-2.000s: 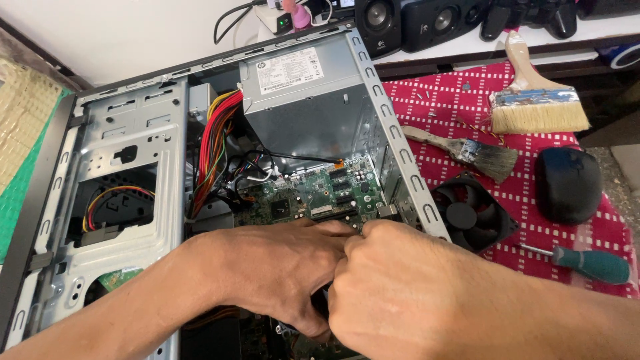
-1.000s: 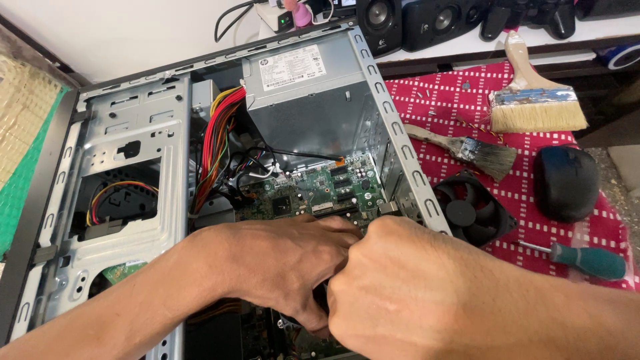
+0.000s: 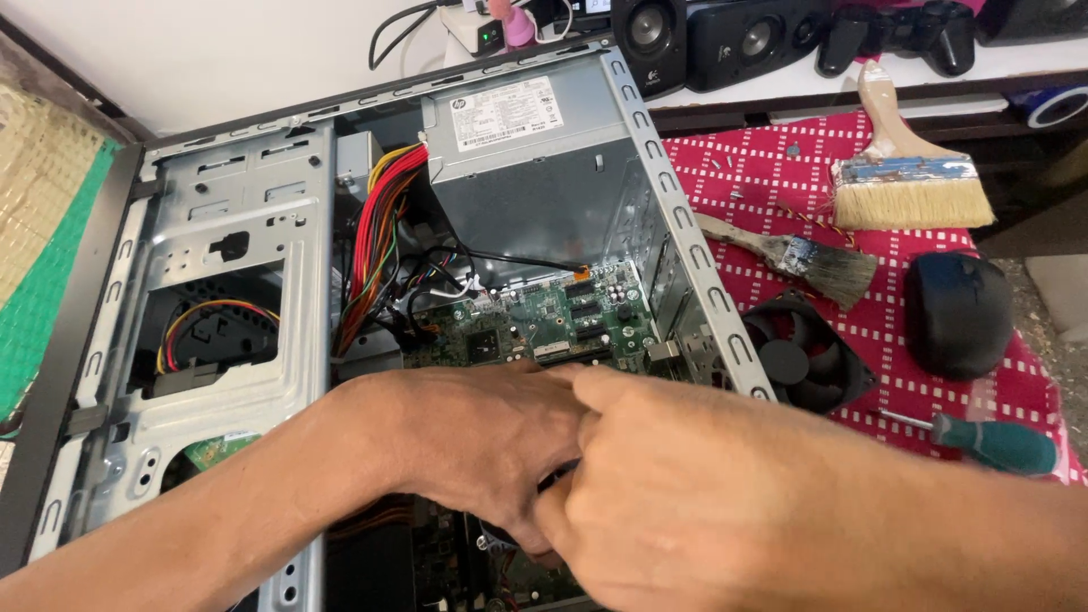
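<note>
An open desktop computer case (image 3: 671, 212) lies on its side, with a green motherboard (image 3: 527, 323) inside. My left hand (image 3: 476, 433) reaches in over the board, fingers bent down around a dark round part (image 3: 557, 474) that is mostly covered. Against it, my right hand (image 3: 654, 484) is curled at the same spot, its thumb and forefinger close to the left fingers. What the fingertips hold is hidden. Beyond the hands sits the metal power supply (image 3: 527, 195), and a bundle of red, yellow and black cables (image 3: 382, 229) runs down beside it.
On the red cloth (image 3: 722, 170) right of the case are a wide paintbrush (image 3: 909, 187), a smaller brush (image 3: 790, 255), a black case fan (image 3: 790, 361), a computer mouse (image 3: 959, 314) and a green-handled screwdriver (image 3: 994, 442). Speakers (image 3: 650, 42) and a game controller (image 3: 897, 38) stand behind.
</note>
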